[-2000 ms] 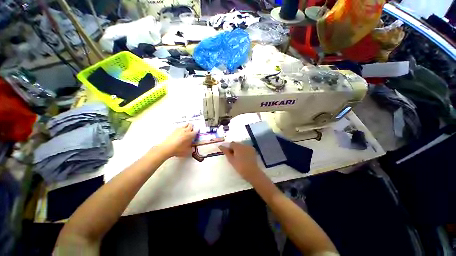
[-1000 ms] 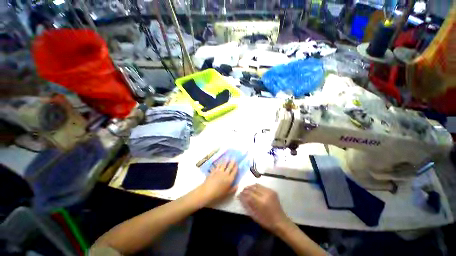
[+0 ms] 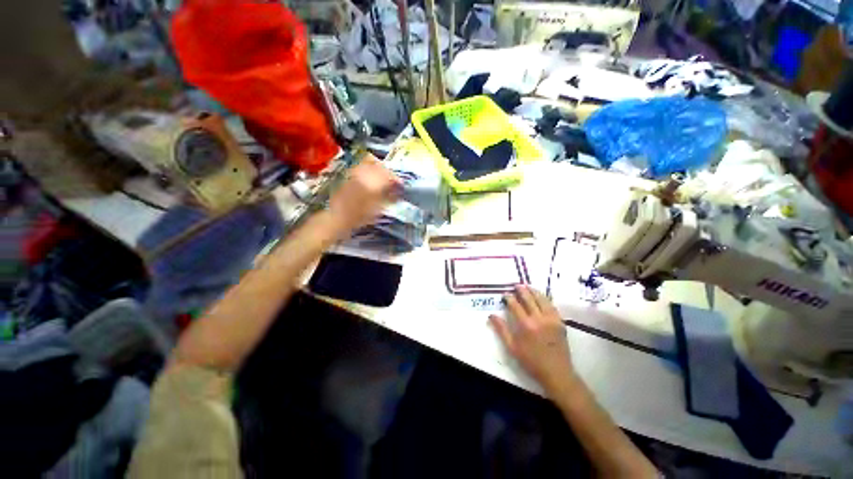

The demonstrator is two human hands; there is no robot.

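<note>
The sewing template (image 3: 487,272), a flat plate with a dark and red rectangular outline, lies on the white table left of the needle area. My right hand (image 3: 538,335) rests at its lower right corner, fingers spread and nothing seen in it. My left hand (image 3: 365,194) is over the stack of grey cut pieces (image 3: 400,230); its fingertips are blurred, so I cannot tell if they hold a piece. A dark cut piece (image 3: 355,280) lies flat at the table's left edge. A brown guide strip (image 3: 481,239) lies behind the template.
The HIKARI sewing machine (image 3: 762,281) stands at the right, with grey and navy sewn pieces (image 3: 708,360) overlapped under its arm. A yellow-green basket (image 3: 477,182) holding dark cloth and a blue plastic bag (image 3: 655,133) are behind. Another machine (image 3: 208,159) and a red-orange bag (image 3: 257,79) are at the left.
The view has turned left. My left hand has moved from the template to the grey stack, uncovering the template's outline. My right hand now touches the template's corner.
</note>
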